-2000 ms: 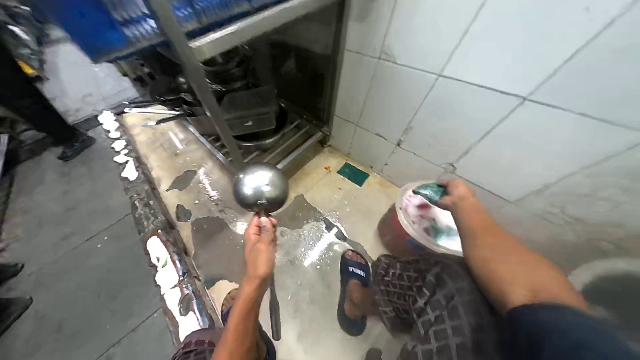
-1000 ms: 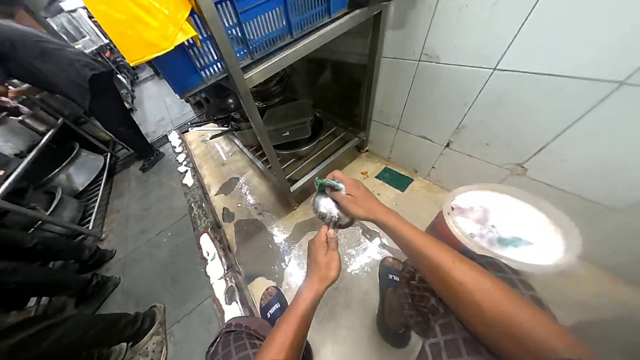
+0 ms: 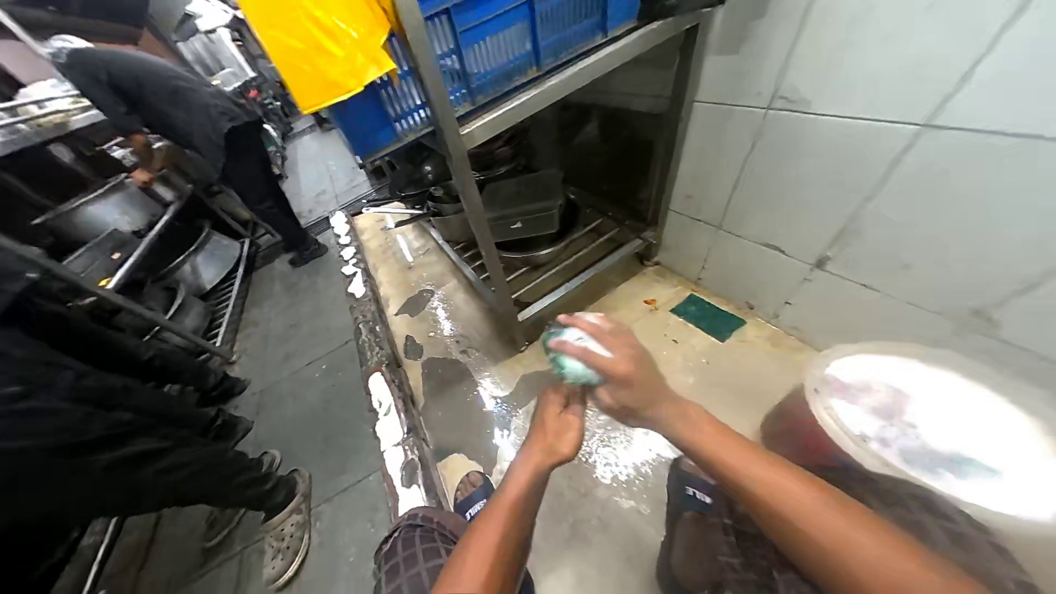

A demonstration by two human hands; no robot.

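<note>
My left hand [image 3: 558, 423] grips the handle of a metal ladle, close below its bowl. My right hand [image 3: 624, 367] is closed around a green scouring pad [image 3: 569, 355] with white lather, pressed over the ladle's round bowl, which is mostly hidden. Both hands are close together above the wet floor. At the right stands a bucket [image 3: 813, 412] with a pale rim, holding whitish, foamy liquid with something greenish in it. A flat green scouring pad [image 3: 708, 318] lies on the floor near the tiled wall.
A metal rack [image 3: 577, 82] holds blue plastic crates [image 3: 503, 54] above and dark pans and a tub [image 3: 524, 206] below. A broken-edged kerb [image 3: 384, 371] runs along the left. Beyond it, a person in dark clothes [image 3: 190, 107] bends over pots; another person's legs [image 3: 165, 437] are nearer.
Two seconds ago my right hand was at the bucket with the pad; it has since moved left onto the ladle's bowl. My view has swung, and the bowl is now mostly covered.
</note>
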